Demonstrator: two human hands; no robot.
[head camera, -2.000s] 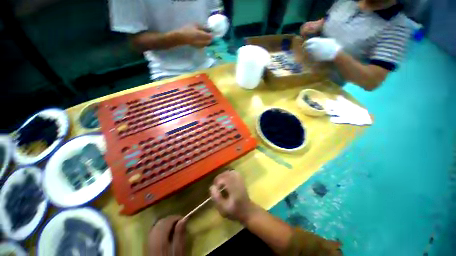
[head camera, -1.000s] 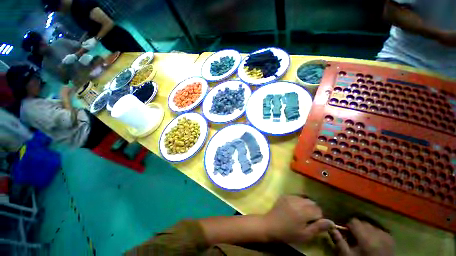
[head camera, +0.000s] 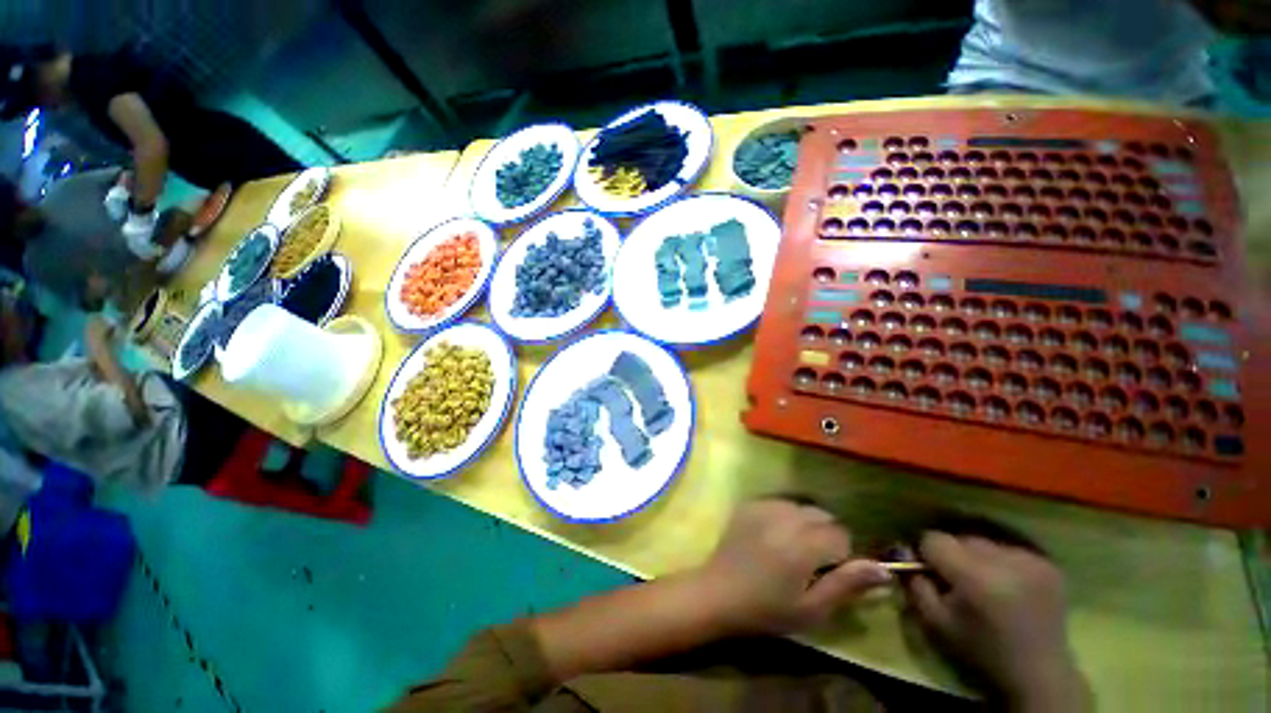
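Note:
The large red-orange tray (head camera: 976, 457) lies flat at the right, with two banks of round holes and a few coloured pieces in its slots. My left hand (head camera: 795, 564) and my right hand (head camera: 992, 606) are close together just in front of the tray's near edge. Both hold a thin pale stick (head camera: 899, 567) between their fingertips, one hand at each end. Most of the stick is hidden by the fingers. The hands are bare and slightly blurred.
Left of the tray stand blue-rimmed plates of blue-grey (head camera: 669, 481), grey-green (head camera: 714, 323), olive-yellow (head camera: 453, 397), orange (head camera: 442, 275) and black pieces (head camera: 641, 146). A white tub (head camera: 286, 362) stands further left. People are at the far left, and a person's shirt (head camera: 1080, 53) shows behind the tray.
The view has swung left from the tray and bowls to the plates. My hands have come closer together; earlier the stick showed long between them.

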